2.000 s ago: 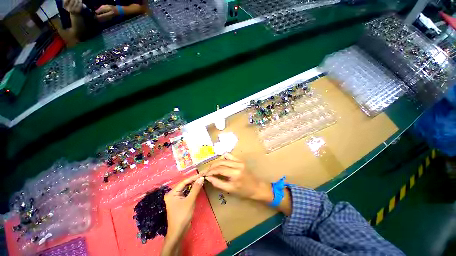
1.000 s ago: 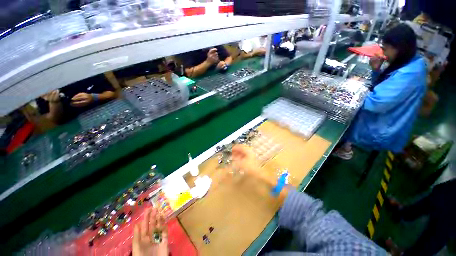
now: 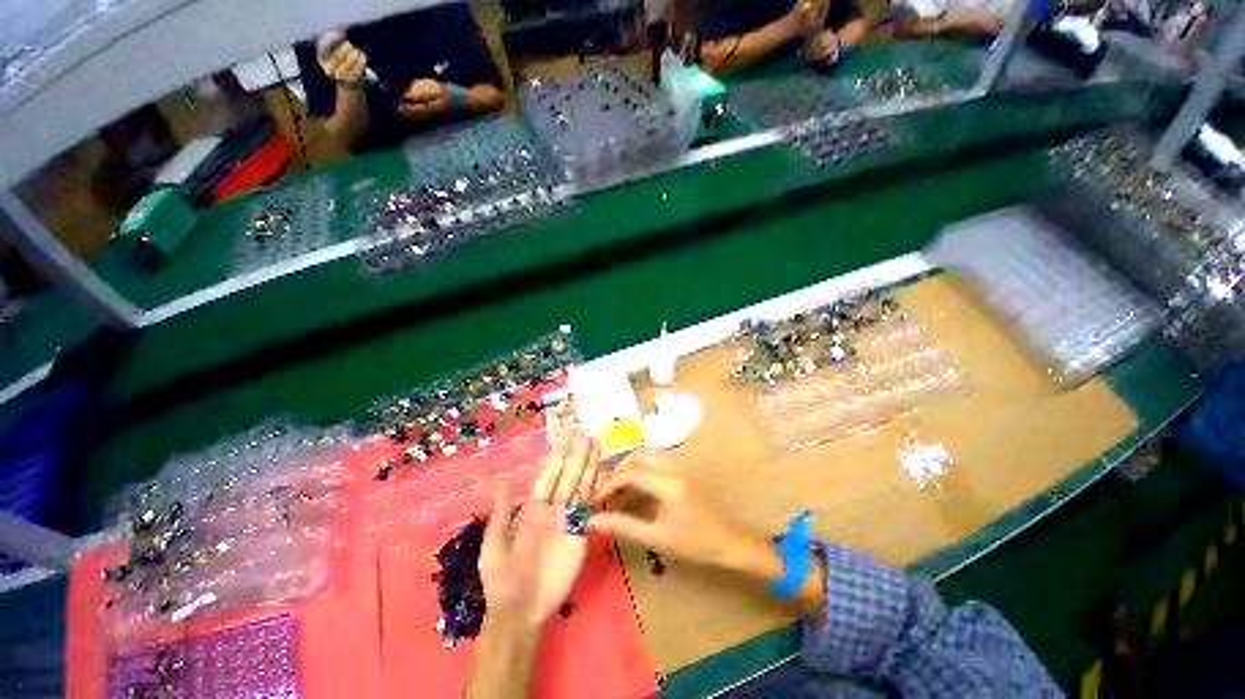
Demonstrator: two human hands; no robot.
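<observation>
My left hand is palm up with its fingers stretched out, beside the black heap. A small dark electronic module with shiny and green bits lies on it, near the base of the fingers. My right hand, with a blue band at the wrist, has its thumb and fingertips pinched at the module's right edge. Its fingertips partly hide the module. A heap of loose black parts lies on the red mat left of my left hand. A few dark pieces lie below my right hand.
A partly filled clear tray lies on the tan board; another lies on the red mat. A white bottle and round white dish stand behind my hands. Stacked clear trays are at right. People sit across the green belt.
My right hand has moved back from the clear tray on the tan board to the module on my left hand. The view has turned left, and the person in blue at right is mostly out of view.
</observation>
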